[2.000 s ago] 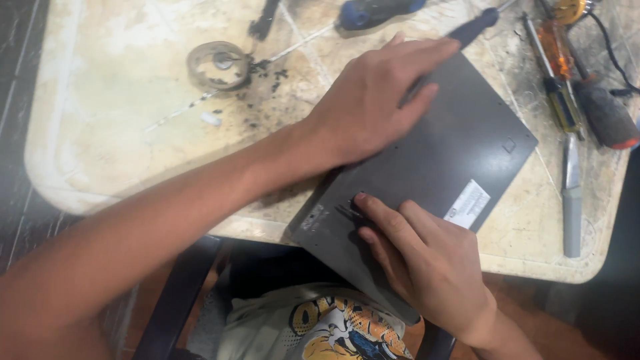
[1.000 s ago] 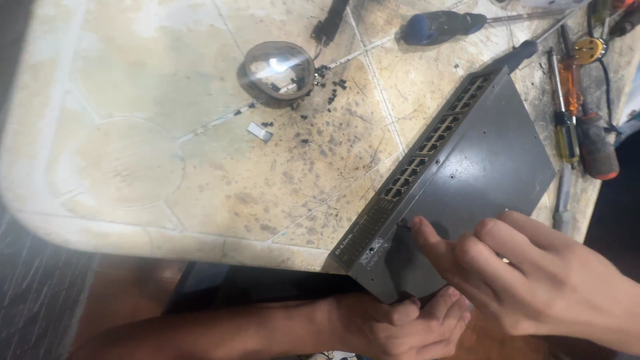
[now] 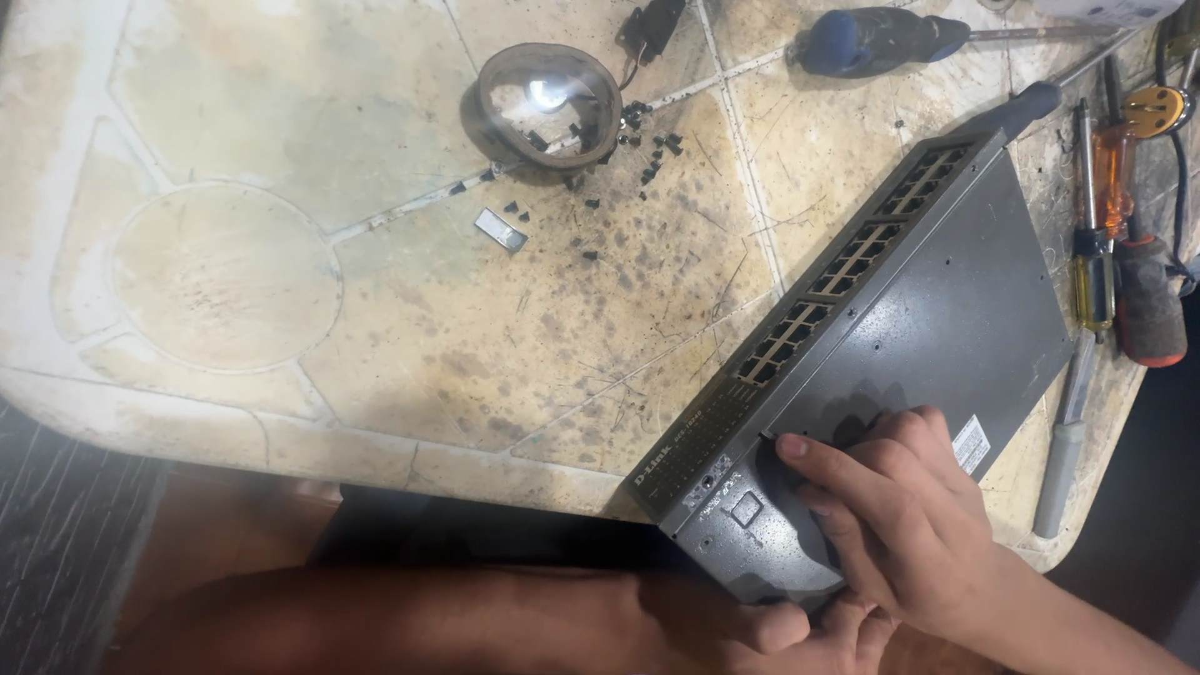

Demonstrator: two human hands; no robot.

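Note:
A grey metal D-Link network switch point(image 3: 881, 356) rests tilted over the table's near edge, its row of ports facing up and left. My left hand point(image 3: 797, 637) grips its lower edge at the bottom. My right hand point(image 3: 900, 511) is over the casing, with its index fingertip beside a small dark piece point(image 3: 767, 436) near the front edge; whether the fingers pinch it is unclear. The thumb is partly hidden. A magnifying lens point(image 3: 548, 105) with a dark rim lies at the upper middle, with small black screws point(image 3: 656, 159) beside and under it.
A blue-and-black screwdriver point(image 3: 877, 42) lies at the back. On the right are a yellow-handled screwdriver point(image 3: 1094, 281), a red-and-black handle point(image 3: 1148, 300), a grey-handled tool point(image 3: 1059, 478) and a cable. A small metal piece point(image 3: 501, 229) lies below the lens on the tiled tabletop point(image 3: 394, 319).
My left hand has moved from the switch's upper part to its lower edge. The switch's ports, hidden two seconds ago, now show. My right hand remains over the casing.

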